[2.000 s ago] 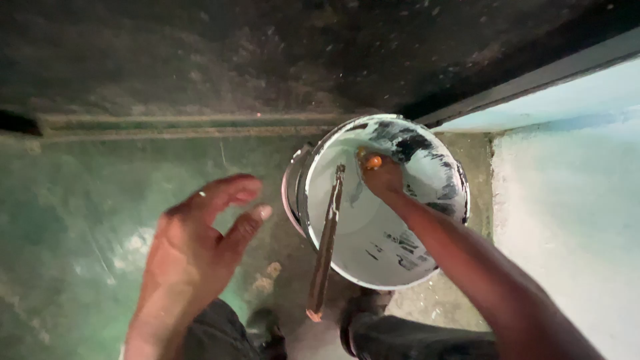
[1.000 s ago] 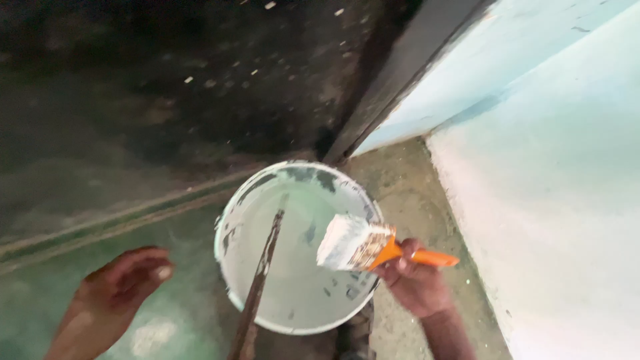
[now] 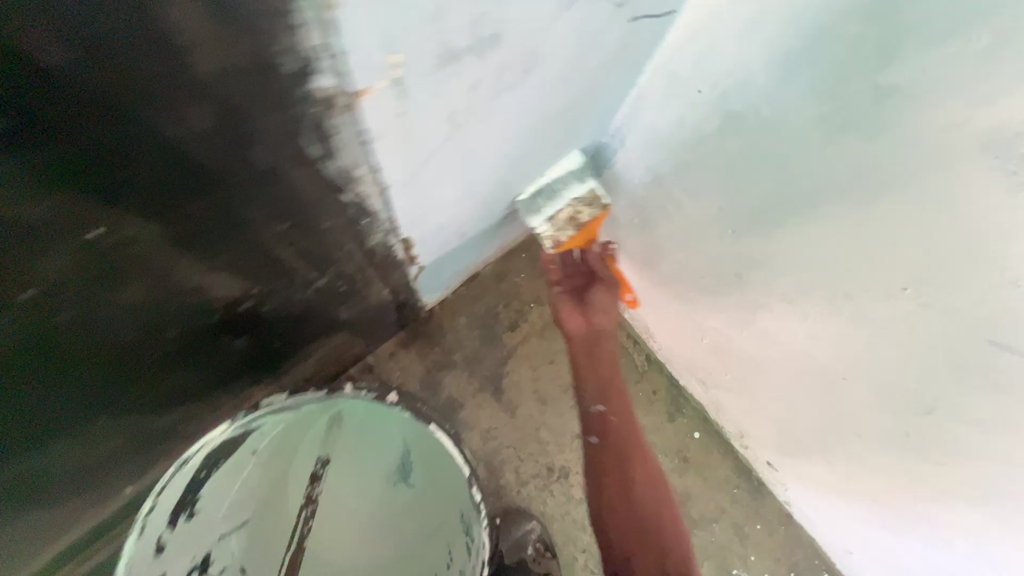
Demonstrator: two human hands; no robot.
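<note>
My right hand point(image 3: 588, 280) is closed around the orange handle of a wide paintbrush point(image 3: 568, 200), whose bristles are coated in pale paint. The brush head is at the light blue wall point(image 3: 472, 120), close to the corner where it meets the paler wall on the right; whether the bristles touch is hard to tell through the blur. Below and to the left stands a round paint bucket point(image 3: 472, 488) with paint-smeared walls and pale green paint inside. A paint-stained stick point(image 3: 308, 512) leans in it. My left hand is outside the view.
A dark, scuffed surface point(image 3: 184, 200) rises on the left, its edge meeting the light blue wall. The pale wall point(image 3: 840, 280) runs along the right. Between them lies the stained concrete floor point(image 3: 512, 384). Beside the bucket is a dark shoe point(image 3: 526, 544), partly seen.
My right hand has moved the brush from over the bucket to the wall near the corner; earlier it was down inside the bucket. My left hand has left the view, which has shifted toward the corner.
</note>
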